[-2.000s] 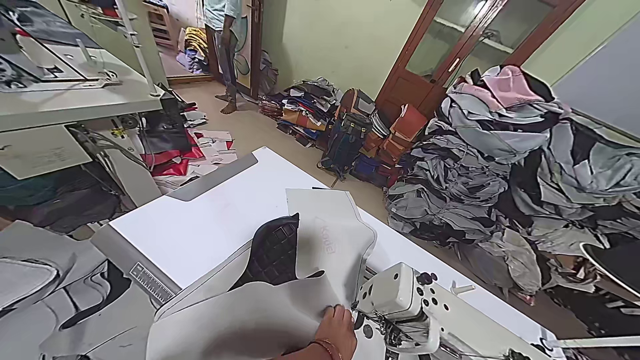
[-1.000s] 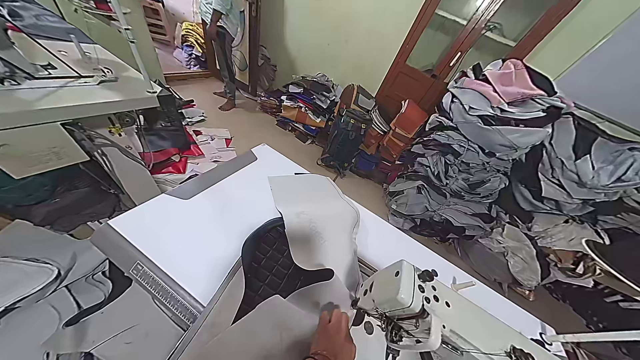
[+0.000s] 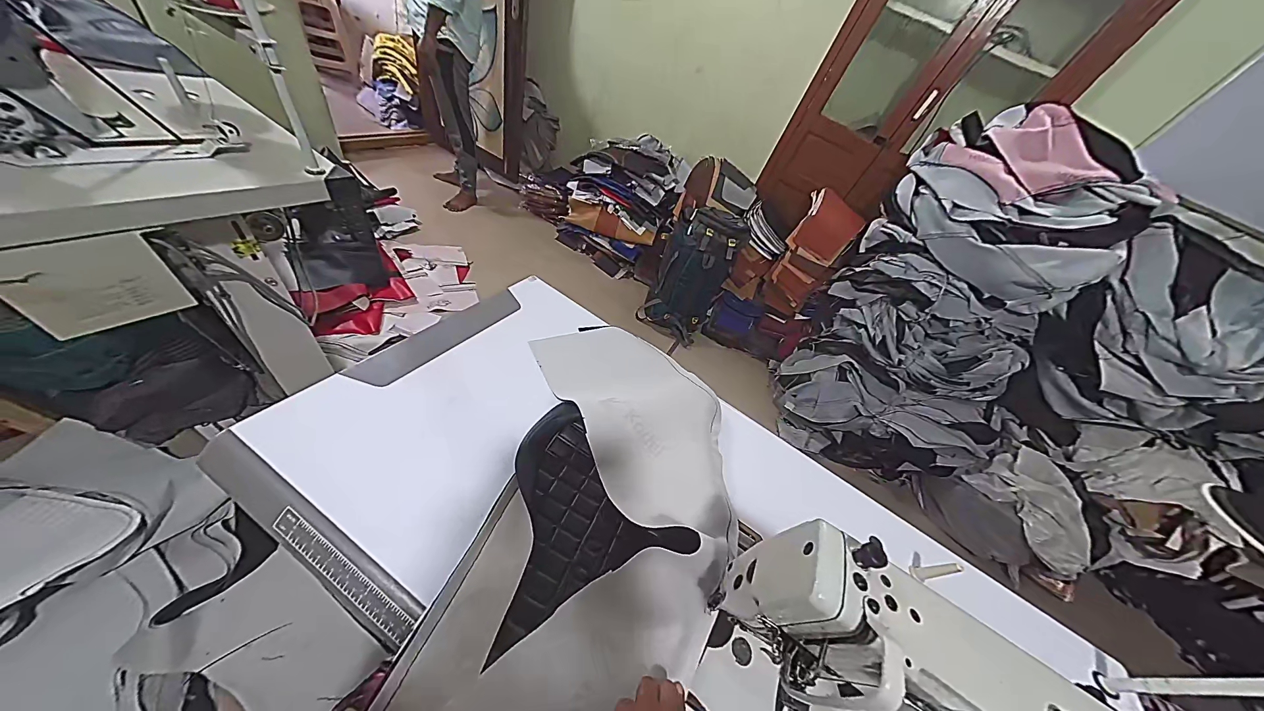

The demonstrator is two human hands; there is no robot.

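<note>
A large light grey panel (image 3: 647, 434) with a quilted black piece (image 3: 573, 504) lies on the white sewing table, its right edge close to the head of an industrial sewing machine (image 3: 805, 583). At the bottom edge of the view, the fingers of my right hand (image 3: 652, 694) rest on the grey material, left of the machine's needle area; most of that hand is cut off. At the lower left, a bit of skin shows at the frame's edge beside grey pieces, too little to tell what it is. My left hand cannot be made out.
Grey cut pieces (image 3: 89, 533) lie at the left, by a ruler scale (image 3: 346, 578) on the table edge. Another sewing machine table (image 3: 148, 197) stands at the upper left. Heaped grey fabric (image 3: 918, 326) fills the right; bags (image 3: 691, 267) stand behind. A person (image 3: 449, 99) stands near the doorway.
My right hand has moved down toward the bottom edge of the view. The grey panel has shifted and more of the quilted black piece shows.
</note>
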